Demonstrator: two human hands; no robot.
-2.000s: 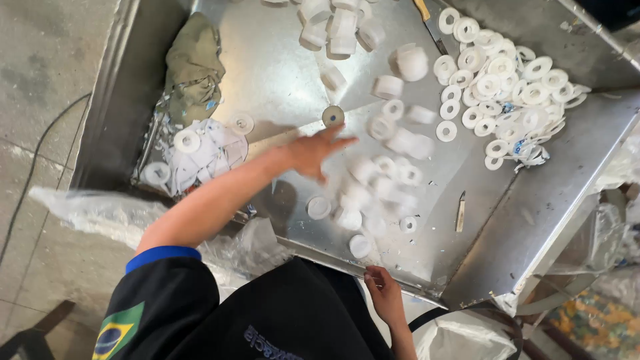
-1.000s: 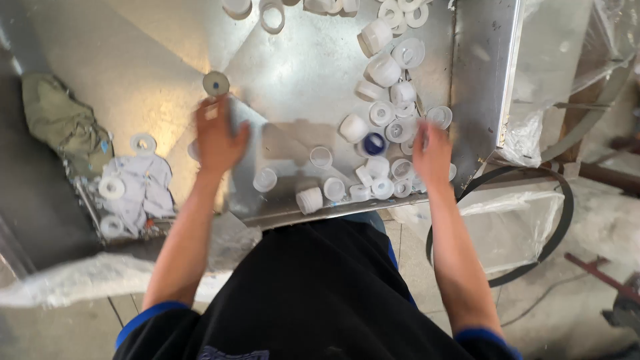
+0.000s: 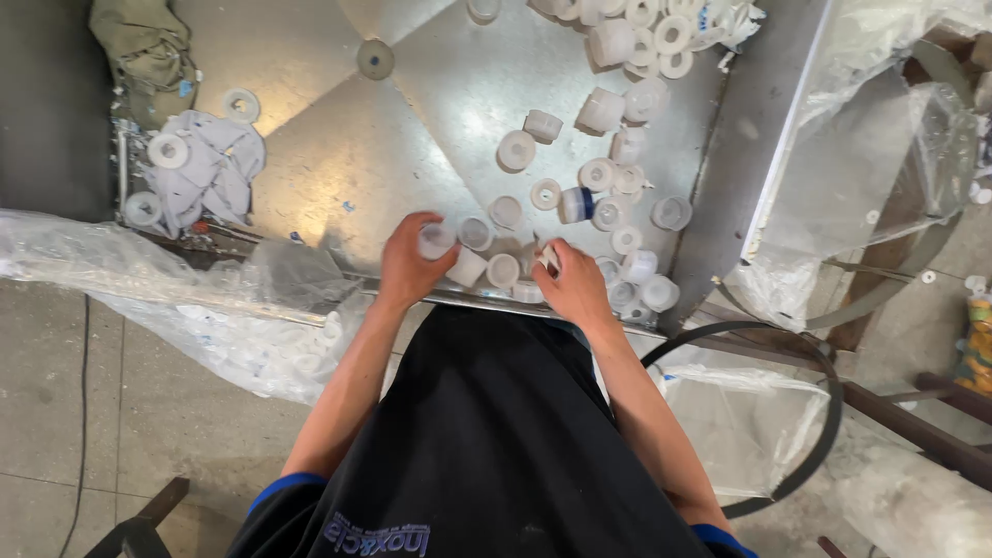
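At the front edge of the metal tray (image 3: 310, 178), my left hand (image 3: 415, 260) has its fingers around a translucent plastic cap (image 3: 436, 241). A white cap (image 3: 466, 267) lies just right of its thumb. My right hand (image 3: 570, 280) has its fingers curled on a small light-coloured object (image 3: 549, 260), perhaps a knife handle; the fingers hide most of it. Between the hands lie several round caps, one a whitish cap (image 3: 503, 270). Beyond my right hand sits a white cap with a blue rim (image 3: 576, 205), among more caps and white plastic rings (image 3: 626, 240).
A grey cloth (image 3: 205, 167) with white rings on it and an olive cloth (image 3: 147, 54) lie at the left. A pile of rings (image 3: 673, 35) is at the far right. Clear plastic bags (image 3: 294, 279) hang outside the front edge, and the tray's right wall (image 3: 744, 139) rises beside the caps.
My left hand has left the round disc on the tray floor and come to the caps at the front edge. My right hand has moved left, nearer to my left hand.
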